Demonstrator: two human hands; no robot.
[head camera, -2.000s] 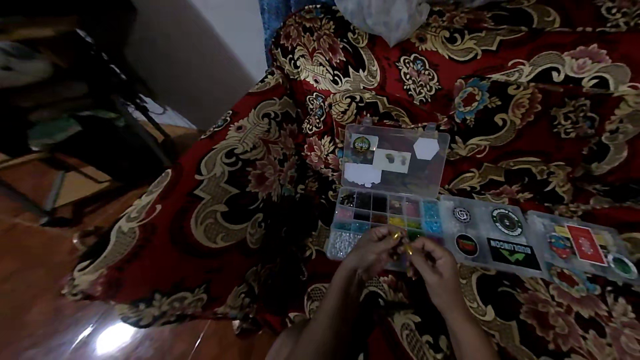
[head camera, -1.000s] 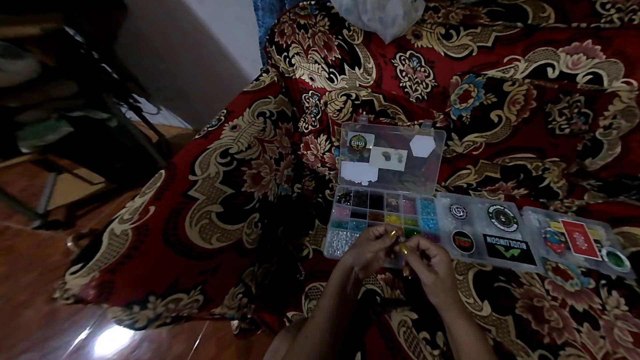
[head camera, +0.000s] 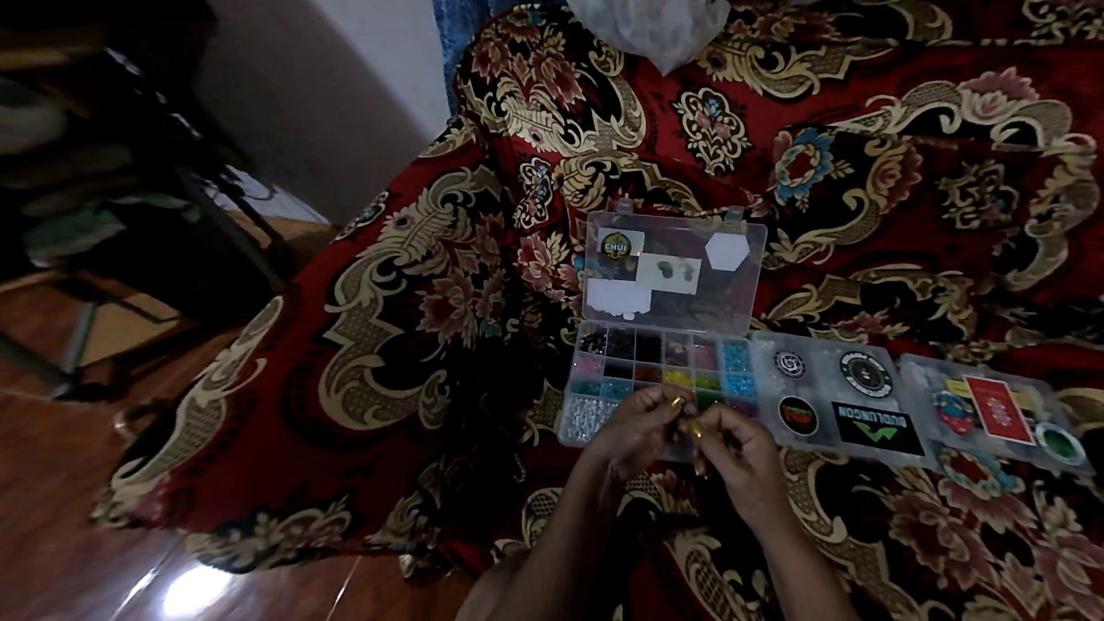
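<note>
My left hand and my right hand meet over the front edge of an open plastic compartment box. Thumb and fingers of both hands are pinched close together, and the nails look golden. Something tiny may be between the fingertips, but it is too small and dark to make out. Beads of several colours lie in the box's compartments, with clear beads at the front left and turquoise beads at the right. The raised clear lid carries stickers and white paper pieces. My hands hide part of the front compartments.
Right of the bead box lie a closed plastic box with stickers and another plastic box with a red card on it. All rest on a sofa cover with a floral pattern. A whitish plastic bag is behind; a dark metal-framed stand is left.
</note>
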